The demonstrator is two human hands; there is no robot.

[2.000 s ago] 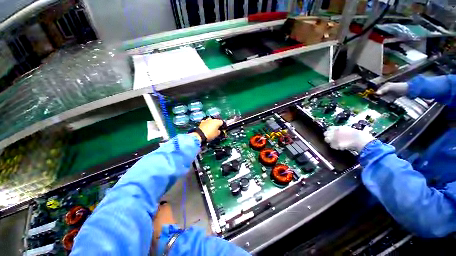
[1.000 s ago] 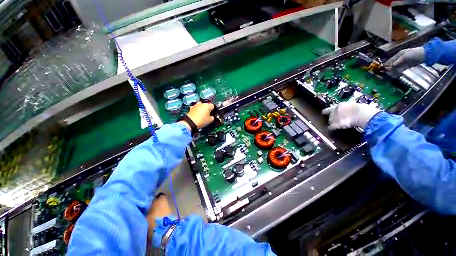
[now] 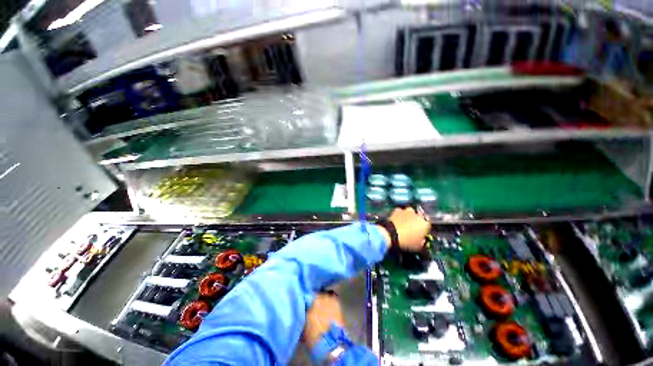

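A green circuit board (image 3: 458,250) lies in a carrier at right of centre. It bears three orange-copper rings (image 3: 495,299), dark lumps and silver-white parts. My left hand (image 3: 409,229), with a black wristband, is over the board's back left corner. Its fingers point down among dark parts; blur hides whether it grips anything. My right hand (image 3: 323,314) is lower, beside the left sleeve and left of that board. Its fingers are partly hidden by the sleeve, so its grip cannot be told.
Silver-blue round cans (image 3: 399,194) stand on the lower shelf behind my left hand. Another board (image 3: 172,314) with copper rings lies left, a third (image 3: 630,250) at the right edge. A blue cord (image 3: 364,171) hangs by my left sleeve. A white perforated cover (image 3: 50,164) stands far left.
The view has swung left, showing the left board, yellow parts and white cover. The other person's gloved hands are out of view. My left hand remains at the same board corner.
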